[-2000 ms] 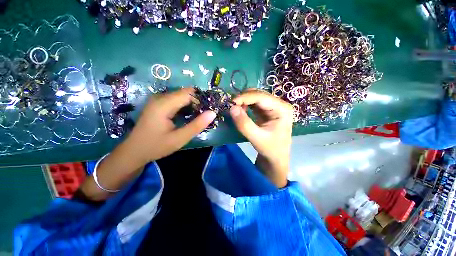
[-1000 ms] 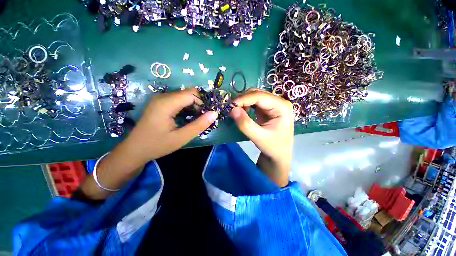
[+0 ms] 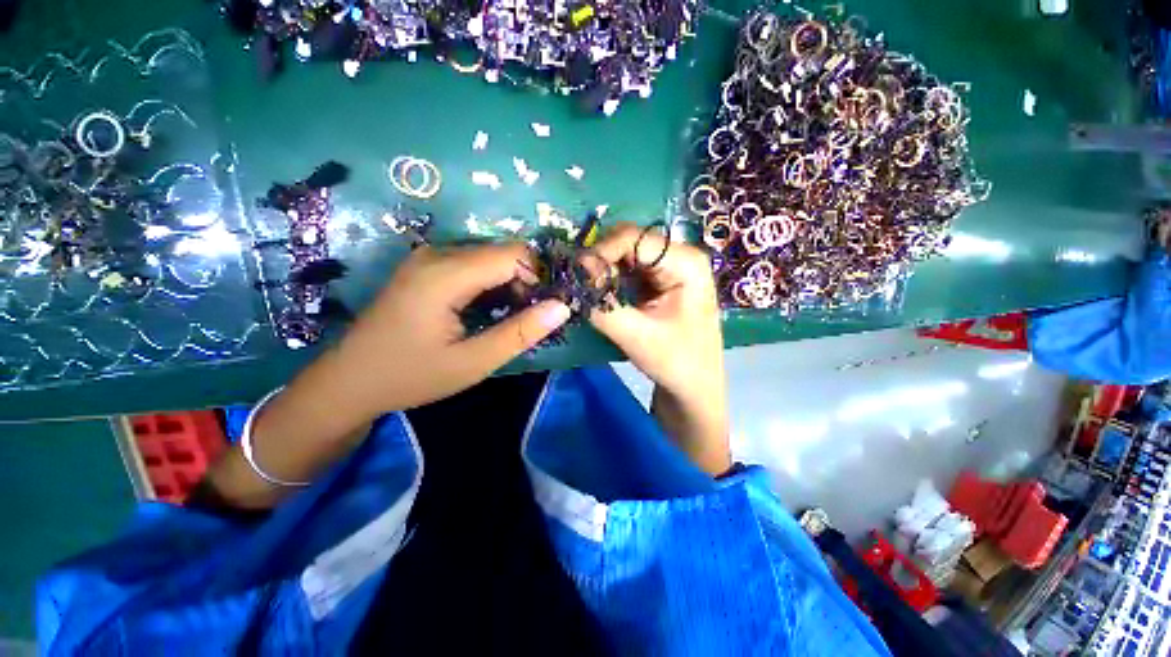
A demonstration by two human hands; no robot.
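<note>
My left hand holds a bunch of dark flex circuit assemblies between thumb and fingers above the green mat. My right hand is at the right side of the bunch, its fingers touching it. A dark ring-ended part stands out by the right fingers. A yellow-marked part shows at the top of the bunch. What the right fingertips pinch is partly hidden. White bits lie beyond the hands, and two loose pale rings lie up and left.
The ring pile is at the right, the main mixed pile at the far side. A blister tray with parts is at the left, a small dark cluster beside it. Another person's blue sleeve is at the right edge.
My right hand has moved left and closer in against the bunch. The dark ring and yellow-marked part, earlier beyond the bunch, now show at the right fingers and bunch top.
</note>
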